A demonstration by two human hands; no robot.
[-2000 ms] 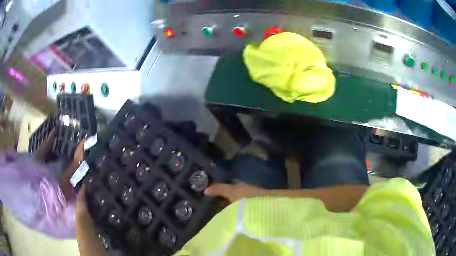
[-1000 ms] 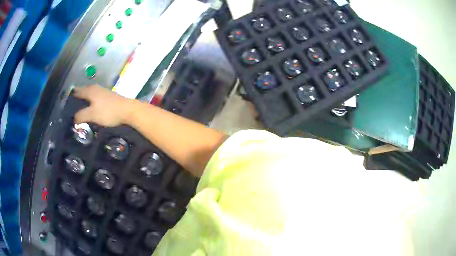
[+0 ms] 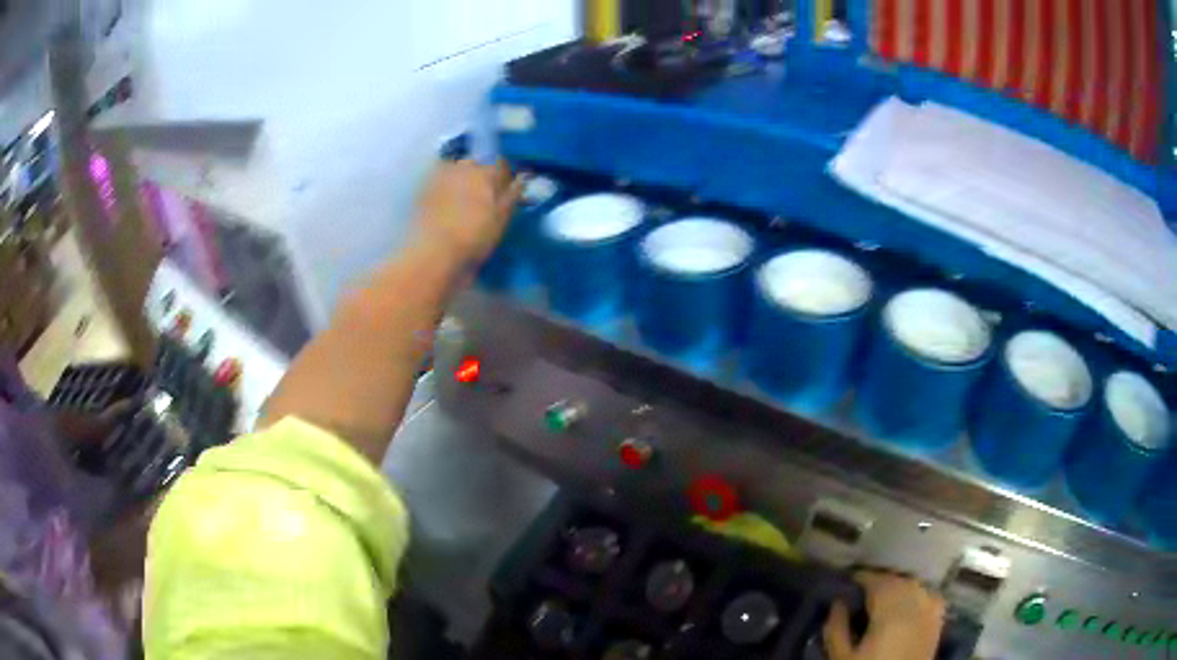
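My left hand (image 3: 467,204) reaches to the far left end of the row of blue station cups (image 3: 697,290); its fingers are blurred, and I cannot tell whether it holds anything. The cups have white tops. My right hand (image 3: 893,621) is low in the picture, its fingers curled over the right edge of a black parts tray (image 3: 704,557). The tray holds round dark glossy assemblies (image 3: 669,587) in square pockets. Its lower part is cut off by the picture's bottom edge.
The steel control panel (image 3: 587,374) with a red knob (image 3: 713,496) runs between cups and tray. Yellow cloth (image 3: 751,529) shows behind the tray. White papers (image 3: 1007,194) lie on the blue ledge. A coworker's purple sleeve (image 3: 58,516) is at left.
The view has swung back to the cup row and the panel's left end. My left arm is now in view, stretched to the cups. The second loaded tray and the green shelf seen earlier are out of view.
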